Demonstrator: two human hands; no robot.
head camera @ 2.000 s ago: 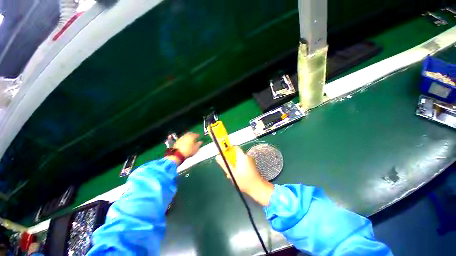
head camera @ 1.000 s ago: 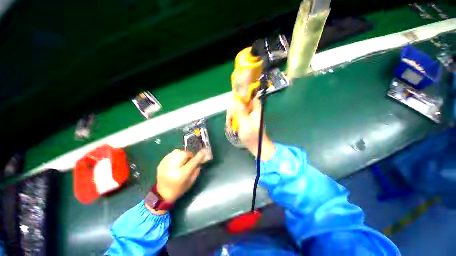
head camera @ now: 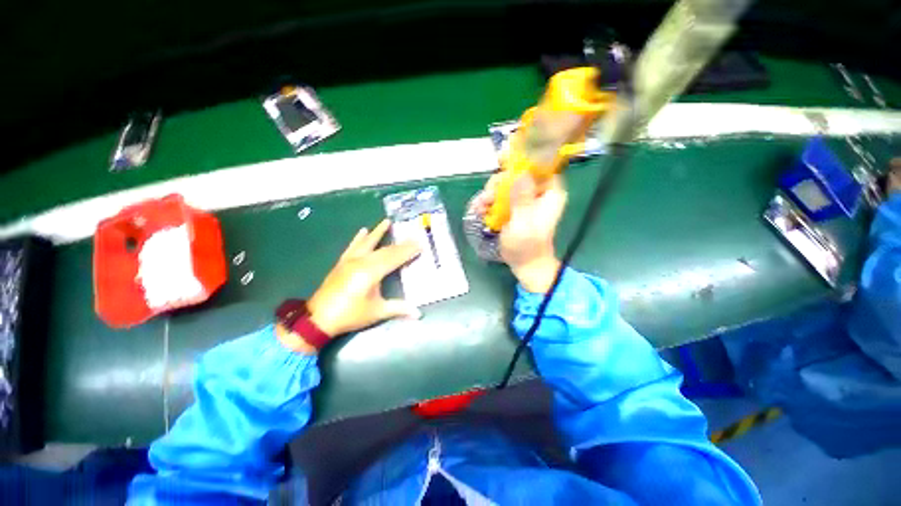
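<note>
A phone unit (head camera: pixel 431 259), a silver-white rectangle with a small orange and dark strip, lies flat on the dark-green mat. My left hand (head camera: pixel 364 280), with a dark red wristband, has its fingers spread at the unit's left edge. My right hand (head camera: pixel 527 219) grips the yellow electric screwdriver (head camera: pixel 553 133), tilted with its rear end up and away. Its tip is hidden near the round grey screw plate (head camera: pixel 481 235), which my hand partly covers. A black cord (head camera: pixel 587 219) hangs from the screwdriver across my right wrist.
A red bin (head camera: pixel 116 272) with white contents stands left, small pale pieces beside it. A black tray (head camera: pixel 38 326) is far left. Phone units (head camera: pixel 300 117) lie on the belt. A post (head camera: pixel 682 59) rises behind. A blue bin (head camera: pixel 828 183), a unit and another person's sleeve (head camera: pixel 882 267) are right.
The unit now lies flatter and straighter, and my left hand has opened from pointing at its lower end to resting spread at its left edge. The screwdriver tilts further right. The camera view has shifted.
</note>
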